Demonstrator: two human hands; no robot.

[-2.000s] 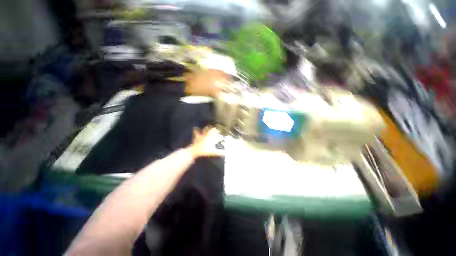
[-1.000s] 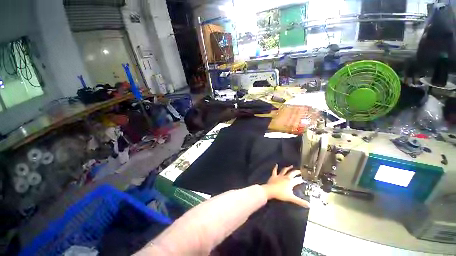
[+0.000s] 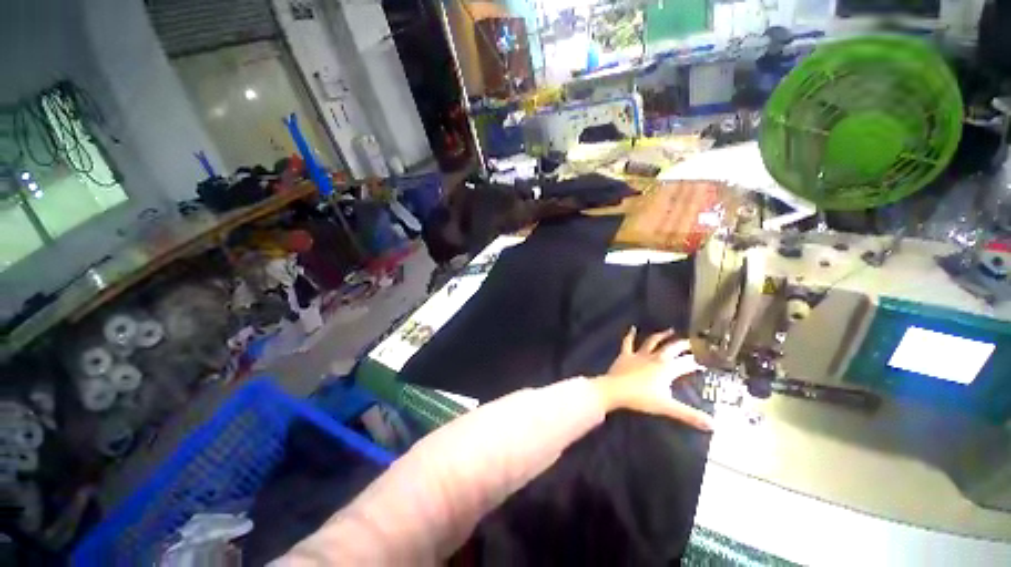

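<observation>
A large black fabric panel (image 3: pixel 554 305) lies on the table and hangs over its front edge. My left hand (image 3: pixel 656 380) rests flat on the panel, fingers spread, just left of the presser foot and needle (image 3: pixel 726 390). The hand grips nothing. The cream sewing machine head (image 3: pixel 807 321) stands to its right, with a lit screen (image 3: pixel 940 353) in a green panel. The panel's right edge runs beside the needle area. My right hand is not in view.
A blue plastic crate (image 3: pixel 183 493) with dark cloth stands left of my forearm. The green table edge (image 3: pixel 416 390) runs in front. A green fan (image 3: pixel 865 124) stands behind the machine. A brown piece (image 3: pixel 665 215) lies behind the panel. White rolls (image 3: pixel 100 362) are piled at left.
The view has turned left from the blurred earliest frame, then slightly down, so the machine sits further right. My left hand stays on the panel beside the needle.
</observation>
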